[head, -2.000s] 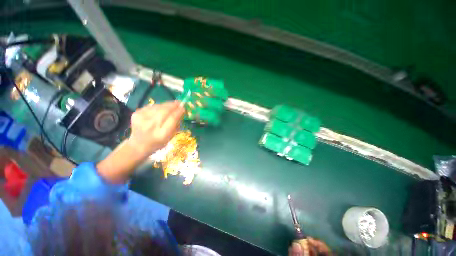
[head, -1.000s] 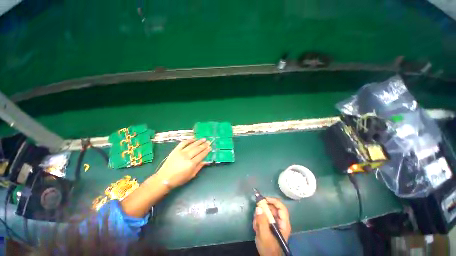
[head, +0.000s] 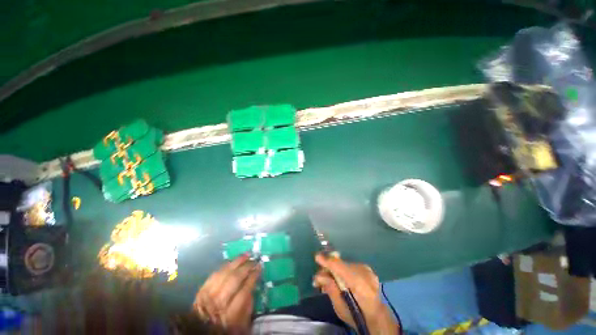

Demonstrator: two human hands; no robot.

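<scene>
My left hand point(head: 229, 292) is at the bottom centre, its fingers on the left edge of a green PCB panel point(head: 280, 269) lying on the mat near the bench's front edge. No orange strip shows on this panel. My right hand point(head: 353, 292) holds the soldering iron point(head: 335, 267) like a pen, just right of the panel, its thin tip pointing up and left over the mat. Whether solder wire is in my left hand I cannot tell.
Bare PCB panels point(head: 264, 142) are stacked at the back centre. Panels with orange strips point(head: 132, 161) lie at the back left, above a glaring heap of flex circuits point(head: 138, 247). A whitish cup point(head: 412, 205) stands at right. Dark equipment and a clear bag point(head: 575, 124) are far right.
My left hand has moved from the back stack to the front edge, where a green panel now lies under its fingers. My right hand still holds the iron. The view has shifted.
</scene>
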